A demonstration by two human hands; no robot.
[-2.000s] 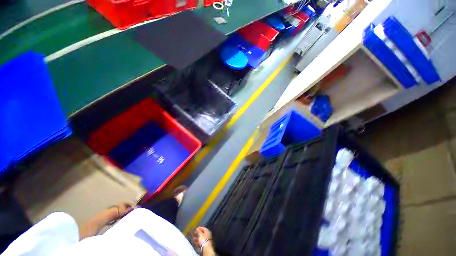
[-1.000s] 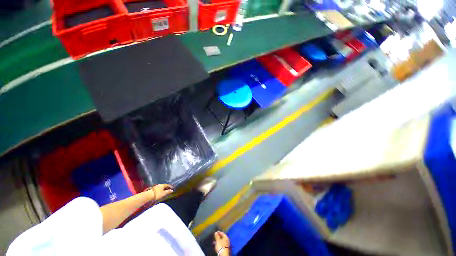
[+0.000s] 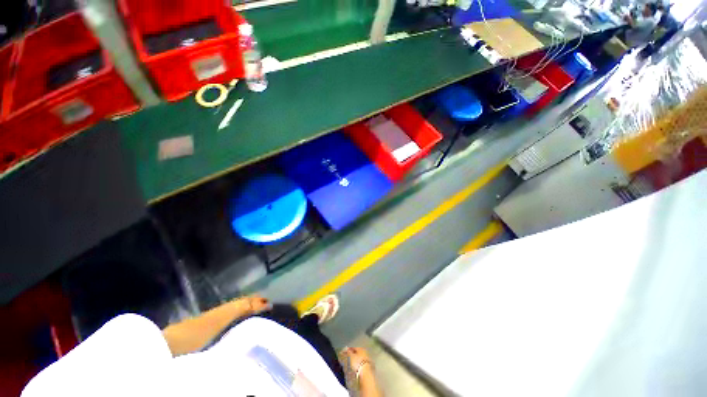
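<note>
My left hand [image 3: 253, 304] hangs low beside my dark trousers, small and blurred. My right hand [image 3: 356, 361] hangs low at the bottom centre, partly blurred. I see nothing in either hand, but finger spread is unclear. Neither hand touches the green-topped bench [image 3: 310, 108]. A blue round stool [image 3: 268, 208] stands nearest ahead under the bench edge. Beside it lies a blue sheet or box [image 3: 337, 180] with white lettering, then a red bin [image 3: 425, 138] holding pale pinkish papers [image 3: 391, 137].
Red crates [image 3: 182, 39], a tape roll [image 3: 212, 94] and a clear bottle [image 3: 253, 62] stand on the bench. A black sheet [image 3: 66, 201] overhangs its edge at left. A yellow line [image 3: 403, 233] runs along the grey floor. A large white surface [image 3: 558, 302] borders the right.
The view has moved forward along the aisle. The stool and bottle are nearer; the black bin and red bin have slid to the lower left. Both hands remain low.
</note>
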